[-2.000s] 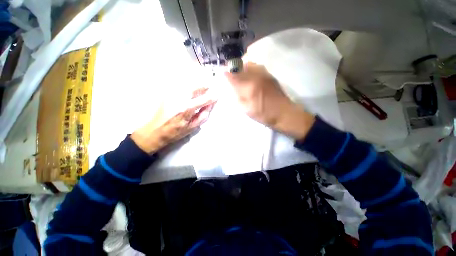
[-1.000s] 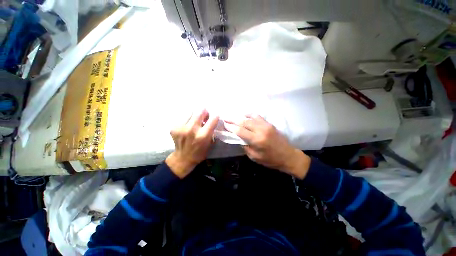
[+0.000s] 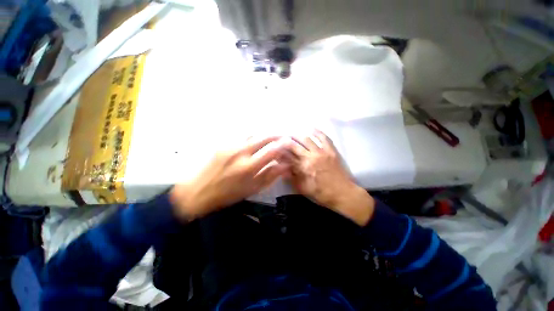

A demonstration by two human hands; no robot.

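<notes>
White fabric (image 3: 364,103) lies on the white machine table, right of and below the needle area, partly washed out by the lamp. My left hand (image 3: 234,173) is blurred, with its fingers reaching to my right hand at the table's front edge. My right hand (image 3: 322,170) rests on the fabric beside it, fingers bent. The fingertips of both hands meet, and what is between them is hidden or washed out. The presser foot area (image 3: 280,61) of the sewing machine (image 3: 364,18) is above the hands, away from them.
Dark red thread snips (image 3: 442,130) lie right of the fabric. A brown board (image 3: 91,130) with yellow printed tape (image 3: 118,121) and a long white strip (image 3: 79,76) are at the left. White cloth (image 3: 510,206) hangs at the lower right.
My hands first came down from the needle to the table's front edge with the fabric. Since then my left hand has moved right, against my right hand, and its fingers have straightened.
</notes>
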